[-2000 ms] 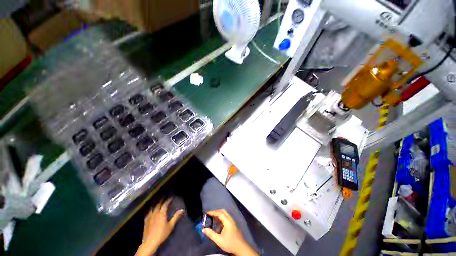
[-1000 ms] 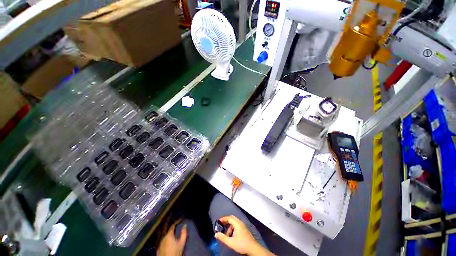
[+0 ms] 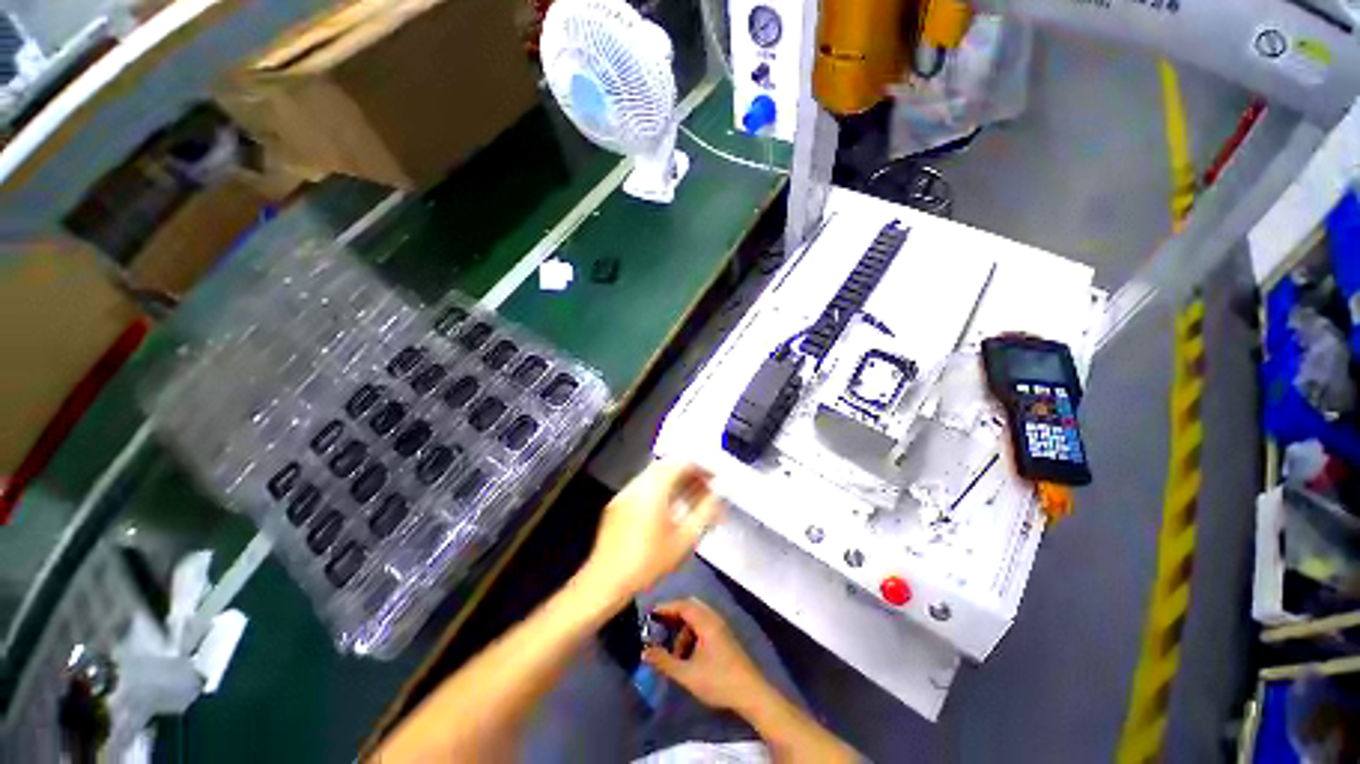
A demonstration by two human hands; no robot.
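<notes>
My right hand [image 3: 704, 652] is low at my lap, its fingers closed on a small dark watch case [image 3: 653, 633]. My left hand [image 3: 656, 525] is raised over the machine's near left edge, fingers bent and slightly blurred; I cannot tell whether it holds anything. A rounded-square case with a shiny rim [image 3: 880, 382] sits on the metallic fixture [image 3: 862, 442] on the white machine top [image 3: 776, 497]. The clear blister tray [image 3: 500, 475] with rows of dark cases lies on the green bench to the left.
A black handheld controller [image 3: 1035, 406] lies right of the fixture, a black cable chain [image 3: 853, 291] left of it. A red stop knob [image 3: 895, 591] is on the near edge. A white fan [image 3: 615, 87] and cardboard box [image 3: 391, 93] stand behind. An orange part [image 3: 865, 57] hangs above.
My left hand has moved from my lap up and right to the machine's edge. The fixture with its case has come nearer, and the orange part has shifted left. My right hand stays at the lap.
</notes>
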